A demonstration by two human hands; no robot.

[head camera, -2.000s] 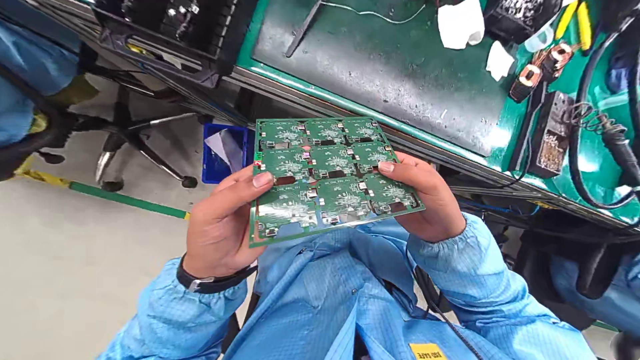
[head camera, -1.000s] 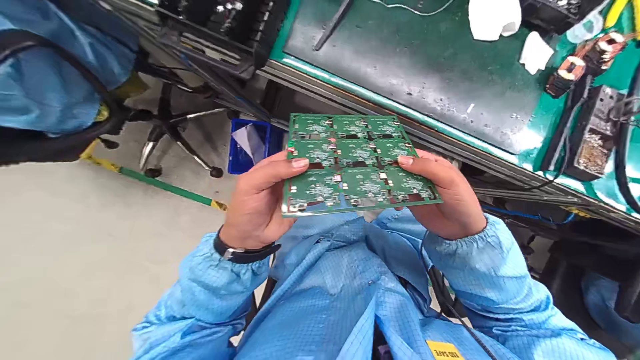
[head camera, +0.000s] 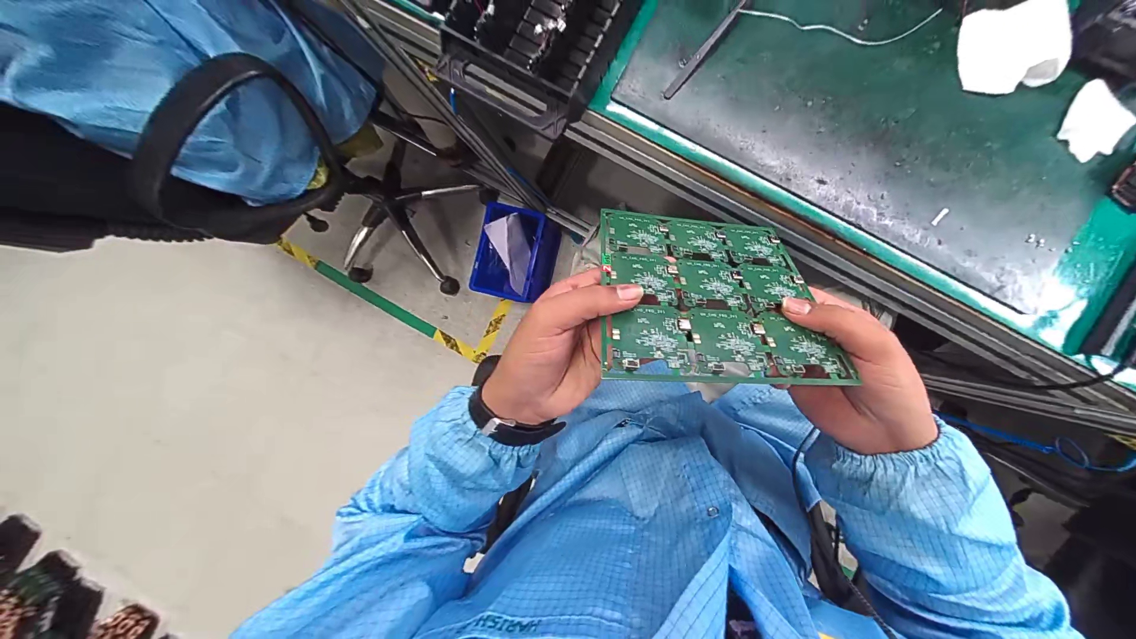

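A green printed circuit board panel (head camera: 719,297), divided into several repeated small boards with mounted components, lies between my two hands above my lap. My left hand (head camera: 559,346) grips its left edge, thumb on the top face and fingers underneath. On the right edge, my right hand (head camera: 856,368) holds it the same way, its thumb pressing near the lower right boards. The fingers below the panel are mostly hidden. A black strap circles my left wrist, and both sleeves are blue.
Ahead is a workbench with a green mat (head camera: 825,133), bearing a dark metal strip (head camera: 706,49), a wire and white cloths (head camera: 1012,44). A black rack (head camera: 532,53) stands at its left. A blue bin (head camera: 515,253) is on the floor near a chair (head camera: 240,151) with a person in blue.
The view has swung left, showing more floor and the neighbouring chair. Both hands keep hold of the circuit board panel throughout.
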